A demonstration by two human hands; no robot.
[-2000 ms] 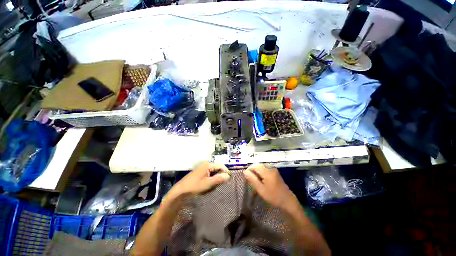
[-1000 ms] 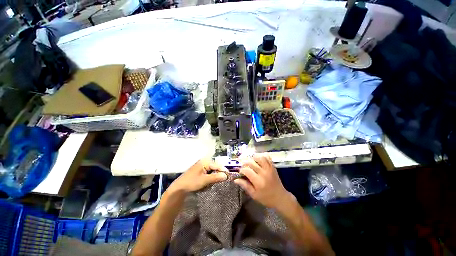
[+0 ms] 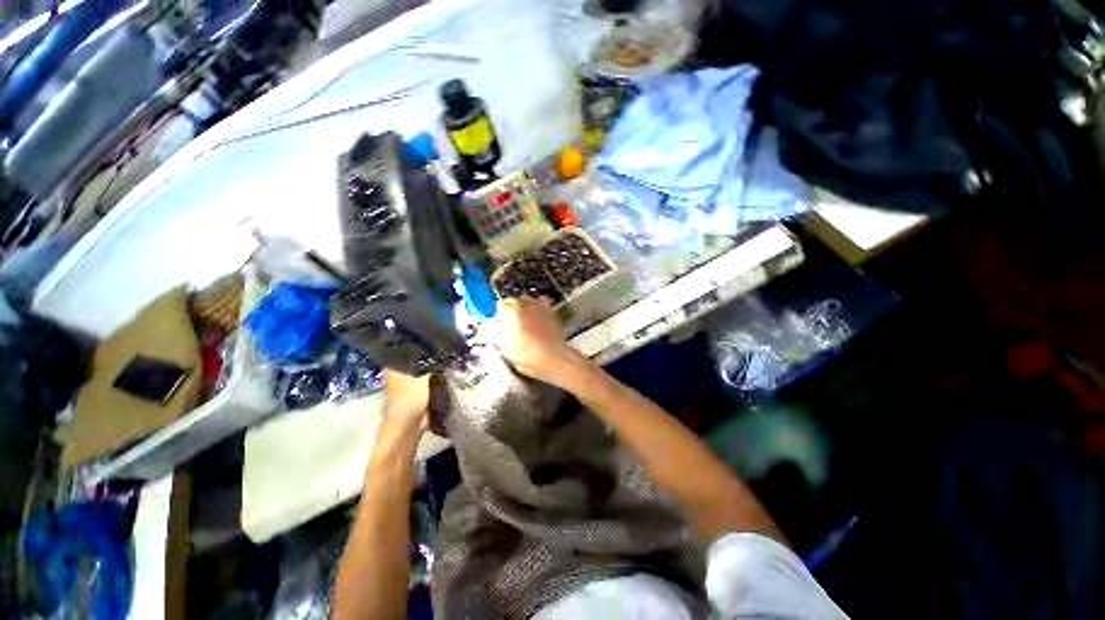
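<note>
The brown-grey woven garment [image 3: 521,448] runs from under the front of the button-sewing machine [image 3: 394,260] down into my lap. My left hand [image 3: 410,394] is at the garment's left edge, partly hidden by the machine head, and grips the cloth there. My right hand [image 3: 527,333] is right of the machine's front end, over the upper garment and close to the front left of the button tray [image 3: 600,281]. Its fingertips are blurred, and I cannot tell whether they hold anything. Dark buttons fill the tray. A blue strip [image 3: 476,291] stands between machine and tray.
Behind the tray are a keypad box [image 3: 507,212], a black bottle with a yellow label [image 3: 470,133] and an orange ball-like thing [image 3: 570,162]. Light blue cloth [image 3: 685,139] lies right. A blue bag [image 3: 291,321], a white basket [image 3: 182,438] and cardboard with a phone [image 3: 152,378] are left.
The view has tilted and turned right. My right hand has moved away from my left, rightward toward the tray. My left hand has moved to the machine's left side. The garment's top is shifted.
</note>
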